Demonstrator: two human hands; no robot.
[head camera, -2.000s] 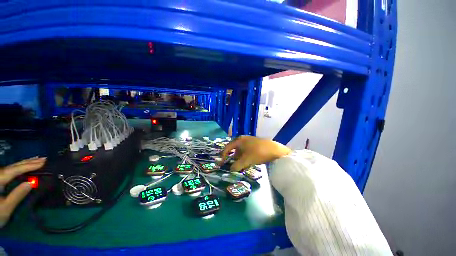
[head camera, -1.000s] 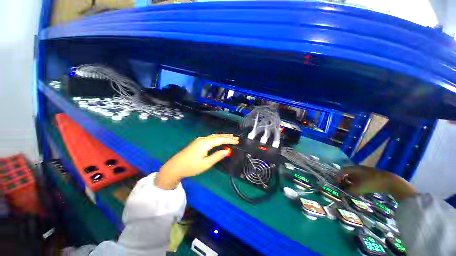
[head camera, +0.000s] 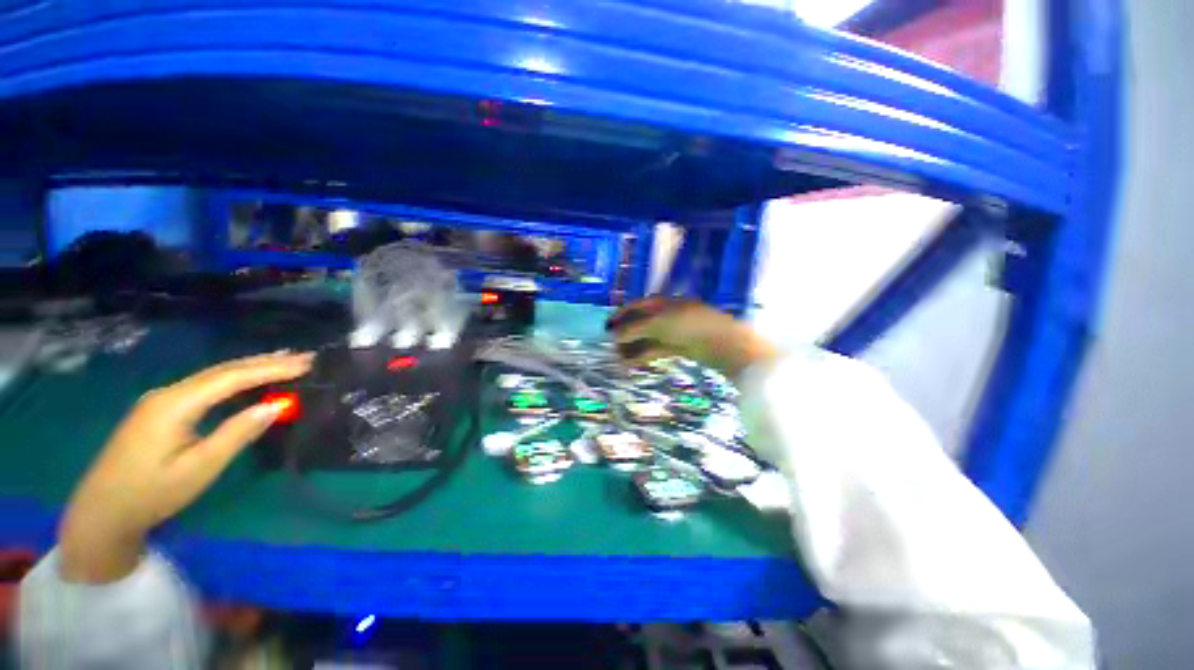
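A black charging hub (head camera: 380, 425) stands on the green mat, with white USB plugs (head camera: 406, 336) on top and a small red display. My left hand (head camera: 197, 439) is at its left end, thumb at the glowing red power switch (head camera: 280, 406), fingers on the top corner. Several smartwatches (head camera: 540, 456) with lit screens lie among white charging pucks and cables right of the hub. My right hand (head camera: 668, 331) is over the back of the cables; its fingers are blurred and I cannot tell whether they hold anything.
A blue shelf edge beam (head camera: 498, 582) runs along the front and another crosses above. A second charger (head camera: 508, 301) with a red light stands farther back. A black power cord (head camera: 380, 508) loops before the hub. White cables (head camera: 79, 334) lie at the far left. A blue upright stands right.
The view has swung back to the right, so the left shelf and red-orange tray are gone from sight. My left hand stays at the hub's switch. My right hand is now farther back over the cables.
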